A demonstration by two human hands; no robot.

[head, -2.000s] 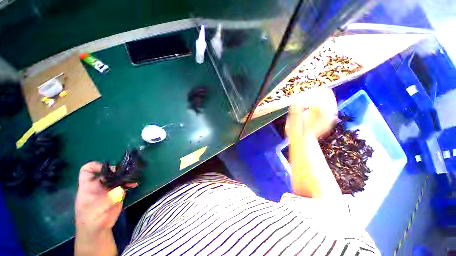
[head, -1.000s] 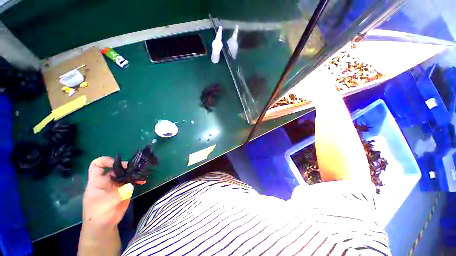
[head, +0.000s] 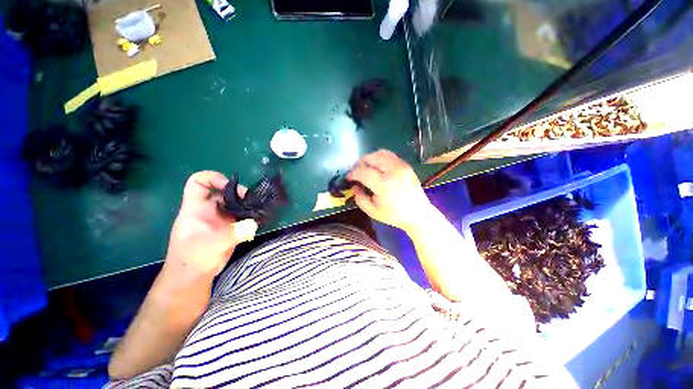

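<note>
My left hand (head: 204, 220) holds a dark spiky rosette (head: 254, 199) above the near table edge, with a pale yellow bit (head: 244, 230) below it at the fingers. My right hand (head: 387, 186) is at the table edge, with its fingertips closed on a small dark curved petal (head: 340, 182), beside a strip of yellow tape (head: 328, 201). The white glue bottle (head: 289, 143) shows as a small white disc on the green table, between and beyond the hands. A lone dark clump (head: 366, 100) lies to its right.
Dark rosettes (head: 110, 156) sit at the table's left. A cardboard square (head: 182, 34) holds a white lump. A phone (head: 323, 6) and a slim white bottle (head: 393, 19) lie at the far side. A clear panel (head: 486, 83), a tray of brown pieces (head: 600, 121) and a light blue bin (head: 634, 235) are at right.
My right hand has come back from the tray at right to the near table edge, now with a dark petal. The left hand still holds the rosette. The camera view has shifted.
</note>
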